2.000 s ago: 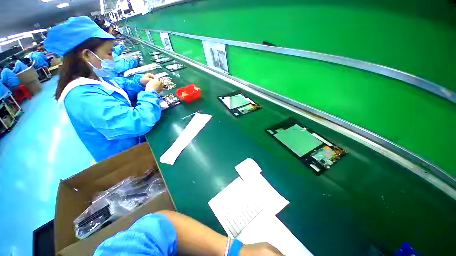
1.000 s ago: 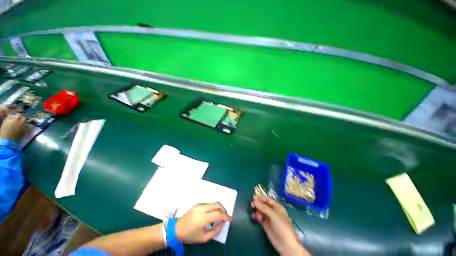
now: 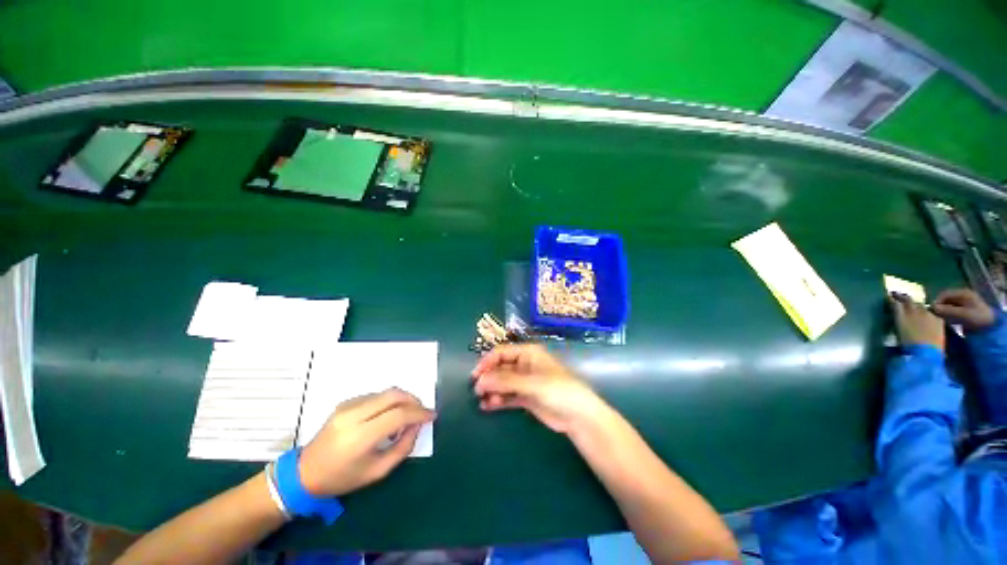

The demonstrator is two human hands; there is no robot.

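Observation:
My left hand (image 3: 364, 437), with a blue wrist strap (image 3: 298, 486), rests over the right part of a white sheet (image 3: 248, 400), its fingers bent near the right edge. The sheet's left part is finely lined. My right hand (image 3: 536, 386) is just right of the sheet, fingers curled, below a loose pile of small beige and dark parts (image 3: 494, 329). Whether either hand pinches something small cannot be told. A blue bin (image 3: 614, 281) with small beige pieces stands right of the pile on a clear bag (image 3: 516, 292). A narrower white sheet (image 3: 289, 319) lies above the lined one.
Two opened tablet units (image 3: 326, 166) lie at the back left on the dark green bench (image 3: 652, 441). Long white-grey strips (image 3: 19, 370) lie far left. A yellow-edged white pad (image 3: 790, 278) lies right of the bin. Another person's hands and blue sleeves (image 3: 928, 392) are far right.
The view has swung right and down; the neighbour with the red container has left view. My right hand has moved from over the loose parts to just below them. My left hand stays over the sheet.

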